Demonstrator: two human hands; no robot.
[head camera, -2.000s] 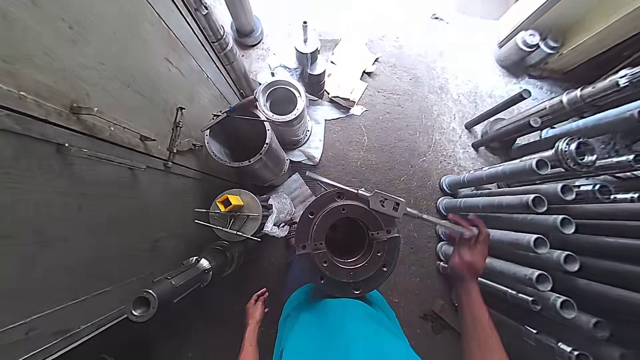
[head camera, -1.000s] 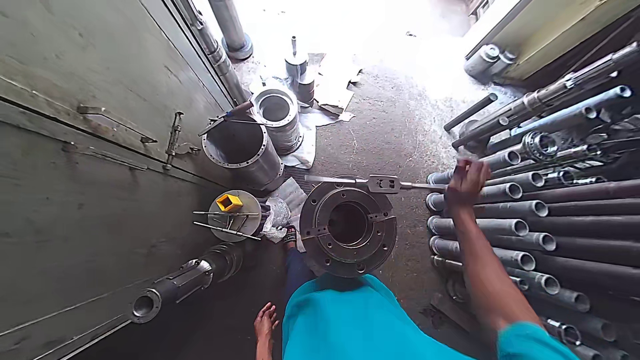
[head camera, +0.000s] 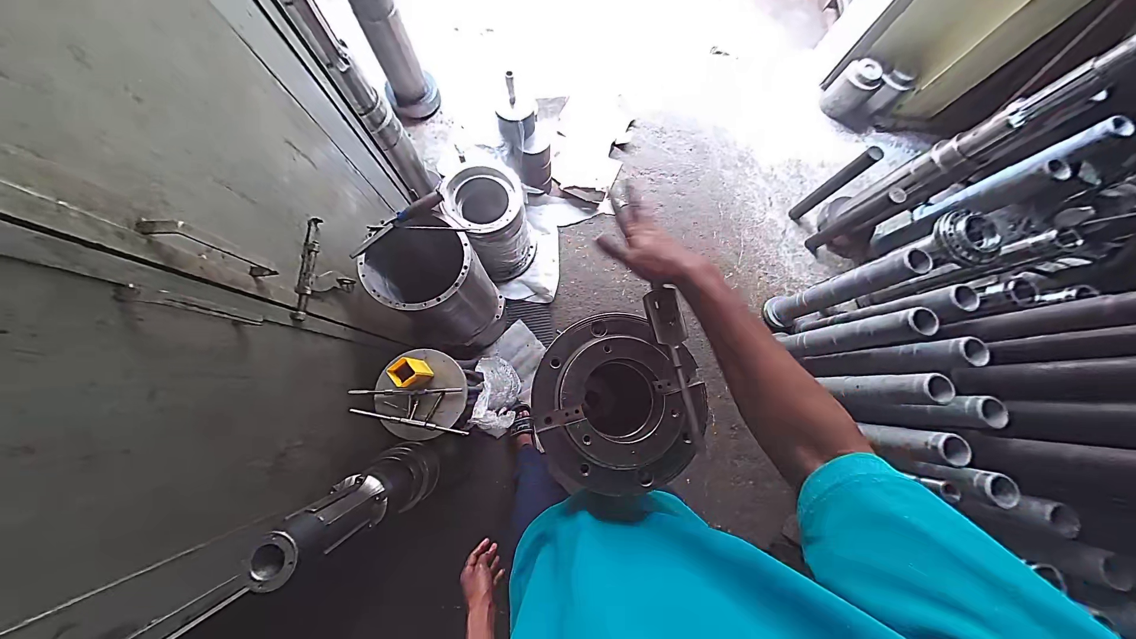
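A round dark metal flange (head camera: 568, 352) with bolt holes and a central bore is in front of my body. Across its right side lies a tap wrench (head camera: 665, 318), a steel tool with long handles and a square middle block. My right hand (head camera: 652, 248) is just beyond the wrench's far end, fingers spread and slightly blurred; whether the palm touches the handle cannot be told. My left hand (head camera: 482, 572) hangs low beside my body, fingers loosely apart, holding nothing.
To the left, a round plate (head camera: 387, 404) bears a yellow square block (head camera: 409, 373) and thin rods. Behind stand a wide flanged cylinder (head camera: 484, 311) and a smaller one (head camera: 524, 253). Many steel pipes (head camera: 887, 386) are stacked at the right. A grey metal cabinet (head camera: 177, 390) lines the left side.
The tap wrench has swung from lying crosswise to pointing away from me. My right hand has moved from the right side to the far side of the flange, and its grip has opened.
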